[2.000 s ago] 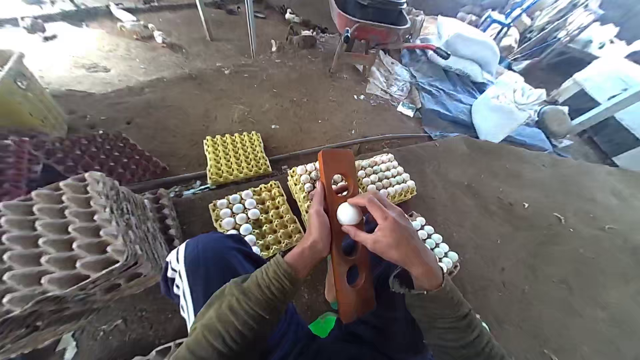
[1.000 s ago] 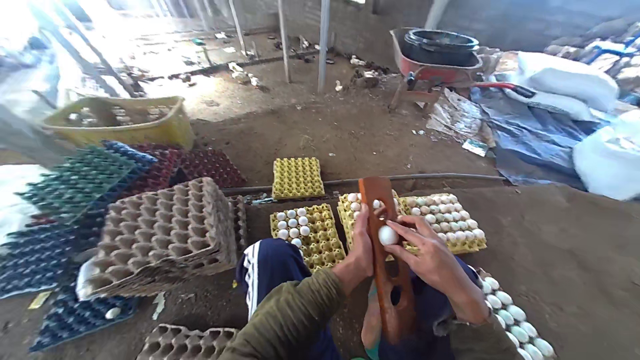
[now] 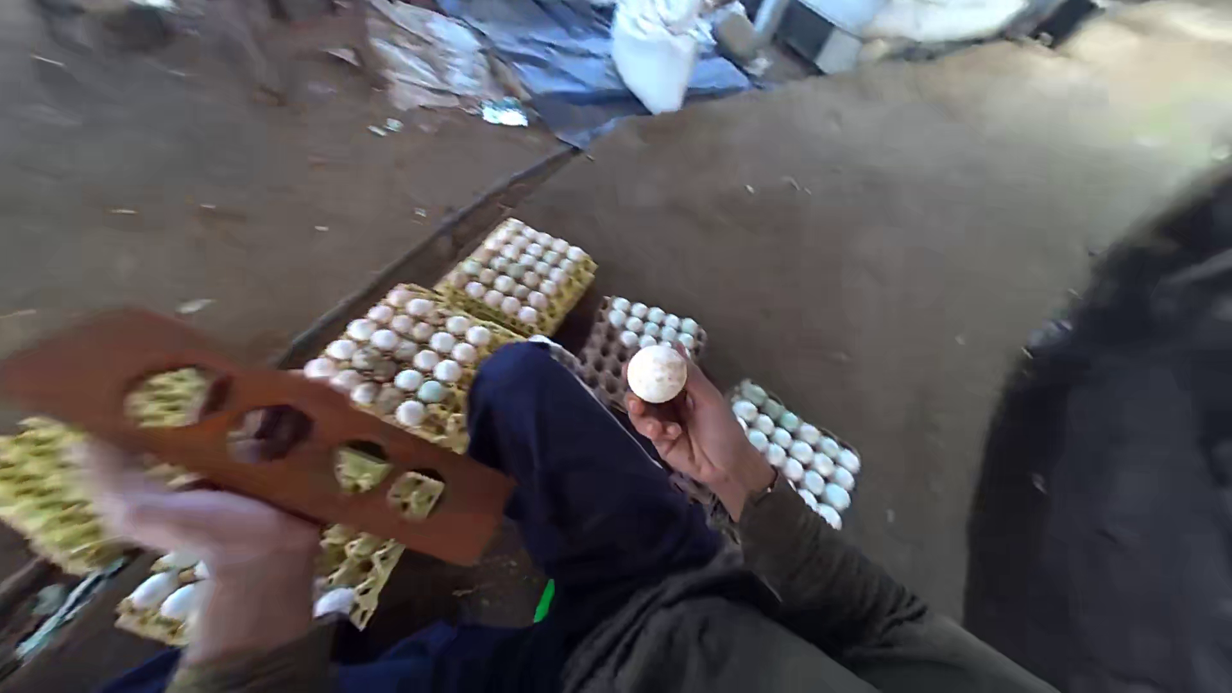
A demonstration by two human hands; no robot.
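Observation:
My left hand (image 3: 207, 525) holds a reddish-brown wooden board (image 3: 318, 452) with several round holes of differing size, tilted above the yellow trays. An off-white egg (image 3: 657, 373) is between the fingers of my right hand (image 3: 693, 428), over a grey, partly filled egg tray (image 3: 606, 356). Left of my knee lies a yellow tray of eggs (image 3: 404, 356), with another full yellow tray (image 3: 520, 274) behind it. Below the board a partly filled yellow tray (image 3: 361, 568) shows in part. Right of my right hand is a tray of white eggs (image 3: 799, 448).
A yellow tray stack (image 3: 48, 491) stands at the left edge. A dark pipe or hose (image 3: 423, 236) runs across the dirt floor behind the trays. Farther back lie a blue tarp (image 3: 539, 48) and a white sack (image 3: 656, 58). Something large and dark (image 3: 1116, 462) fills the right edge.
My right hand, with an egg, has moved away from the holed board to the right. The board in my left hand has tipped from upright to slanting. The view has swung right.

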